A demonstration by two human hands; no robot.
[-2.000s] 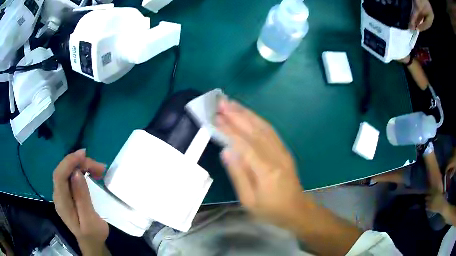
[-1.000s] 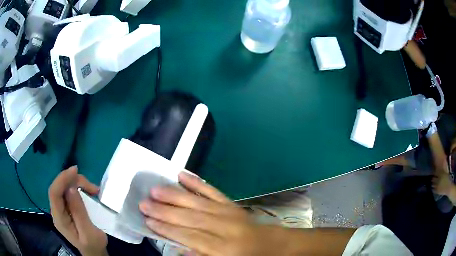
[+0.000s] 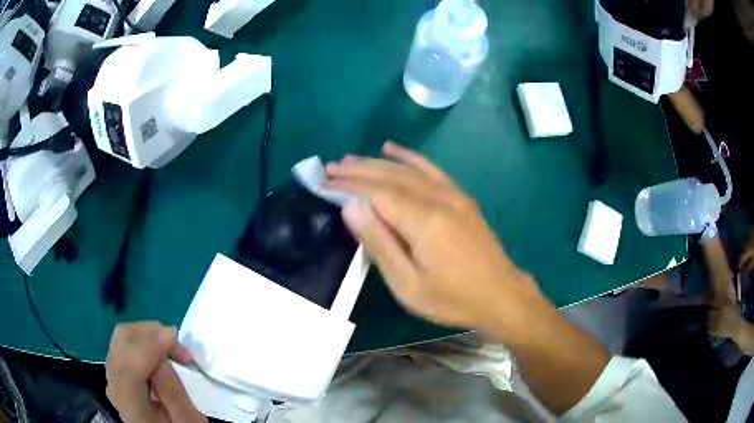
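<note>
A security camera with a white housing [image 3: 264, 330] and a black ball head [image 3: 298, 235] lies in front of me at the near table edge. My left hand [image 3: 153, 368] grips its white bracket [image 3: 211, 392] at the lower left. My right hand [image 3: 422, 235] holds a pale cleaning cloth [image 3: 318, 178] between fingers and thumb at the upper right of the black head, beside the white antenna [image 3: 351, 285]. The fingers hide part of the cloth and the antenna's tip.
More white cameras [image 3: 153, 99] are heaped at the left on the green table [image 3: 397, 132]. A squeeze bottle [image 3: 446, 58], two white blocks [image 3: 545, 109] and a second bottle [image 3: 678, 206] stand or lie ahead and right. A neighbour's hand [image 3: 701, 8] is by another camera [image 3: 637, 49].
My right hand has moved with the cloth from the white housing up to the black head. My left hand and the camera's bracket end have shifted slightly down and right in view.
</note>
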